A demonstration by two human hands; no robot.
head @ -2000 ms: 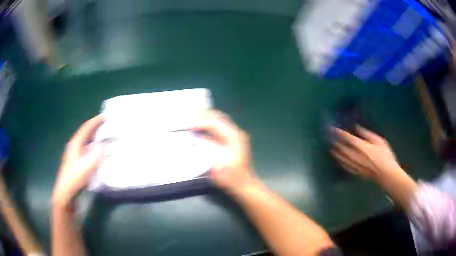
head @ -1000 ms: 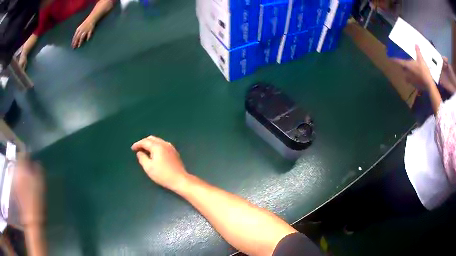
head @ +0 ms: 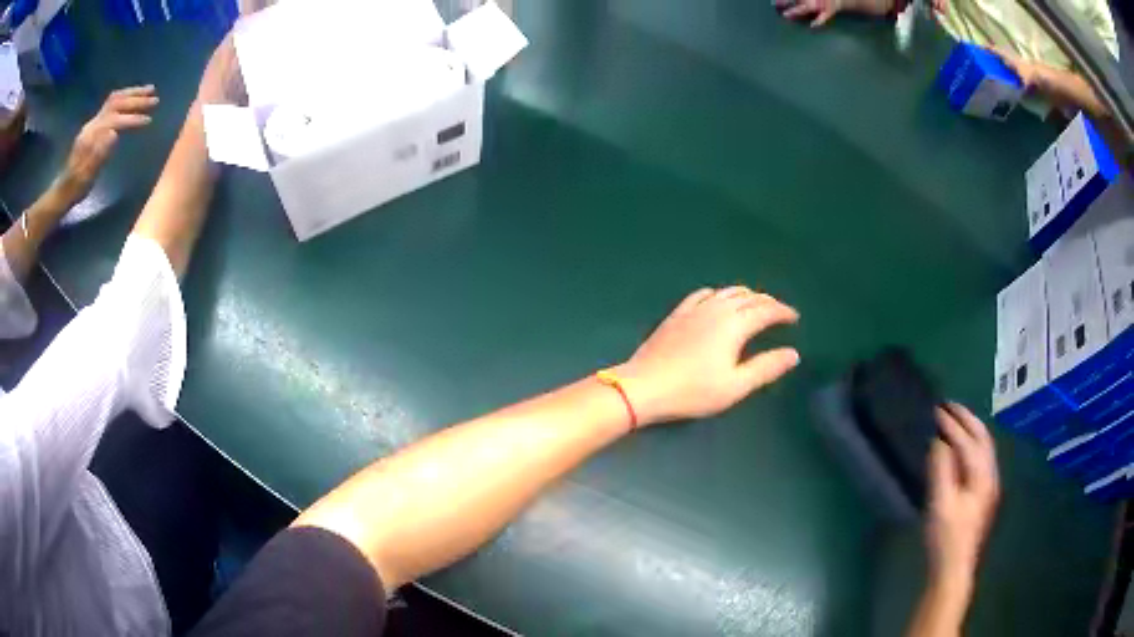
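Observation:
A black-topped oblong unit with grey sides (head: 885, 429) is at the right on the green table, slightly blurred. My right hand (head: 964, 479) is at its right side with the fingers against its edge and seems to grip it; the thumb is hidden. My left hand (head: 715, 355), with a red and yellow wrist string, is to the left of the unit, palm down. Its thumb and fingers are apart, it is empty and does not touch the unit.
A large open white carton (head: 379, 156) stands at upper left, with a neighbour's white-sleeved arm (head: 187, 174) at it. Blue-and-white cartons (head: 1051, 330) are stacked at the right edge. Another person's hand is beside a small blue carton (head: 982, 81) at upper right.
The view has swung left, bringing the open white carton in. My left hand now reaches towards the unit with fingers spread. My right hand is now against the unit, which stood untouched before.

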